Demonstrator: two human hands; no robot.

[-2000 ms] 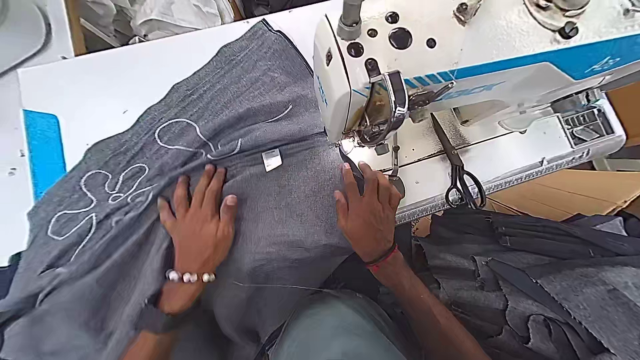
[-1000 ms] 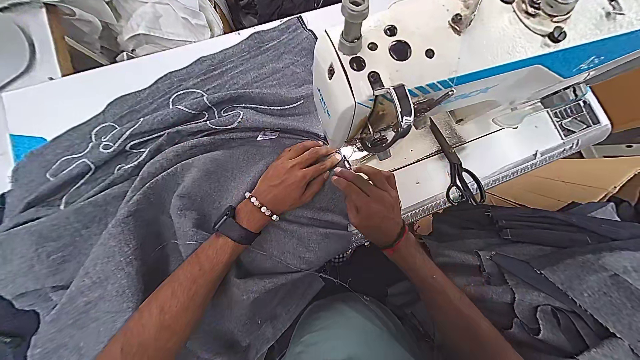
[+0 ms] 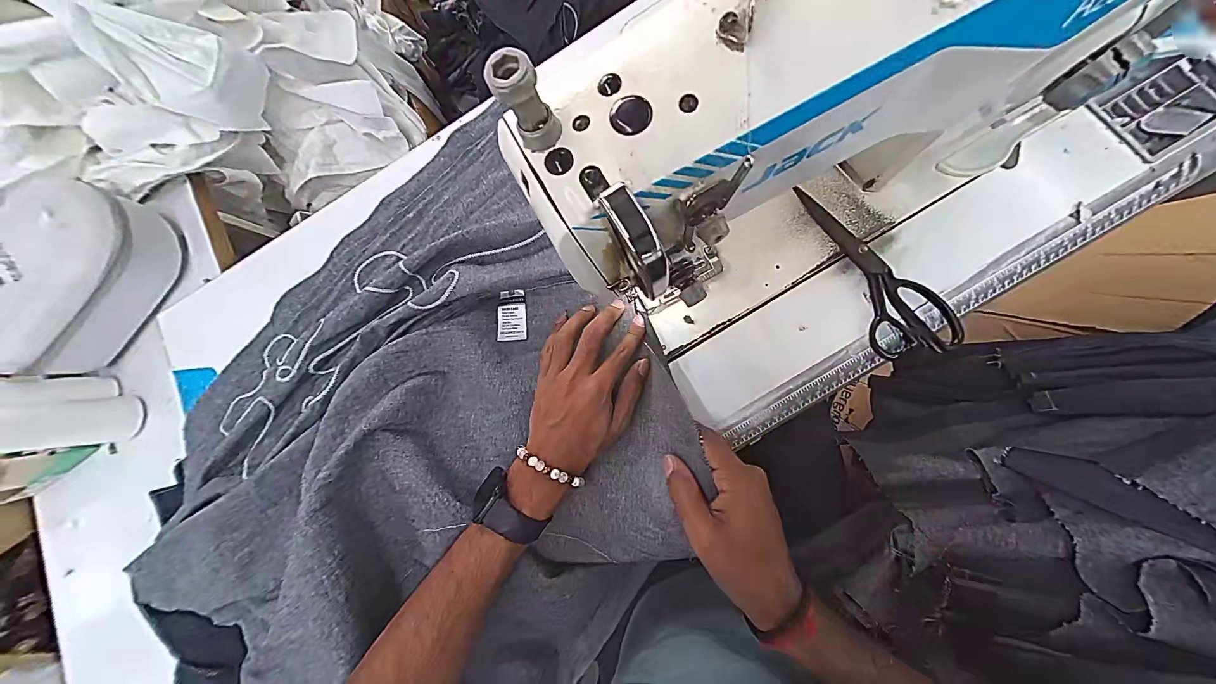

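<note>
Grey fabric (image 3: 399, 446) lies spread over the white table, its right edge running up to the presser foot (image 3: 686, 285) of a Jack sewing machine (image 3: 817, 123). My left hand (image 3: 584, 380) rests flat on the cloth, fingertips just in front of the foot. Lower right, my right hand (image 3: 736, 518) pinches the cloth's edge between thumb and fingers. A white care label (image 3: 511, 318) is on the cloth left of my left hand, and a white cord (image 3: 418, 290) lies in loops farther left. Black-handled scissors (image 3: 883, 275) rest on the machine bed.
A measuring tape (image 3: 807, 404) runs along the table's front edge. Dark cut fabric pieces (image 3: 1064, 494) are heaped at the right, beside cardboard (image 3: 1092, 266). White cloth scraps (image 3: 190, 95) are piled upper left, above stacked white rounded pieces (image 3: 76, 275).
My right hand has moved from near the needle down along the fabric edge. The left hand, farther left on the cloth two seconds ago, is now by the foot. The view has shifted.
</note>
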